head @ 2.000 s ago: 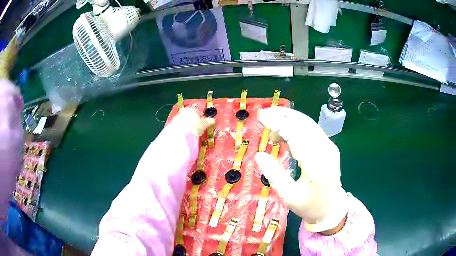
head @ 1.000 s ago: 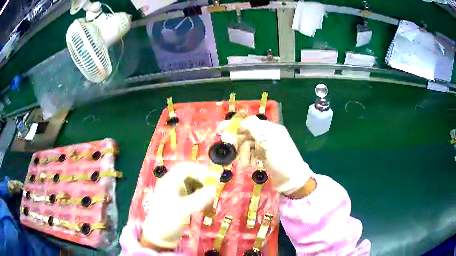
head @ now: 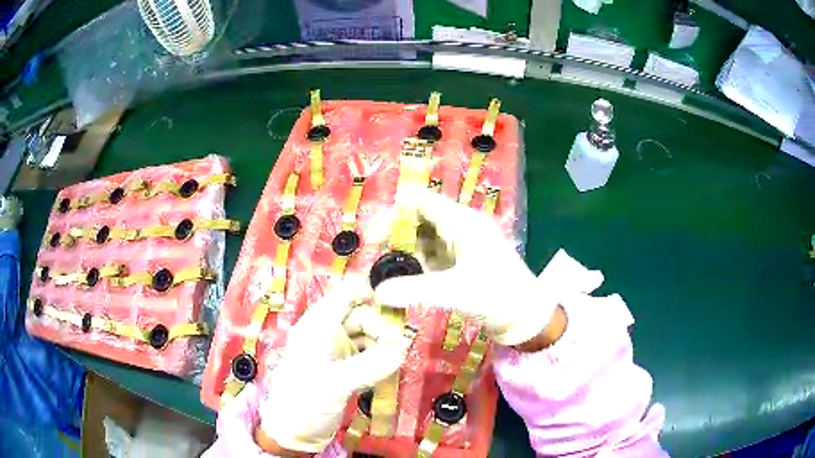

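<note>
A gold-banded wristwatch with a round black face point(head: 395, 268) is held up above the salmon-red tray point(head: 234, 295), its band running up and down. My right hand point(head: 474, 277), in a whitish glove, grips it at the head and upper band. My left hand point(head: 326, 367), also gloved, has its fingers on the lower band just below the head. More watches lie in rows on the film-covered tray, black faces up, such as one at the upper left point(head: 319, 132). My hands hide part of the middle rows.
A second tray of watches point(head: 134, 259) lies at the left, a blue-clad person point(head: 27, 331) beyond it. A whitish bottle point(head: 592, 161) stands right of the tray. A white cloth point(head: 570, 273) lies by my right wrist. An open cardboard box point(head: 112, 402) is below, a fan point(head: 179, 22) behind.
A watch was lifted from the tray's top row, second from left, and is now in both hands. The view has tipped down, showing more of both trays and the box.
</note>
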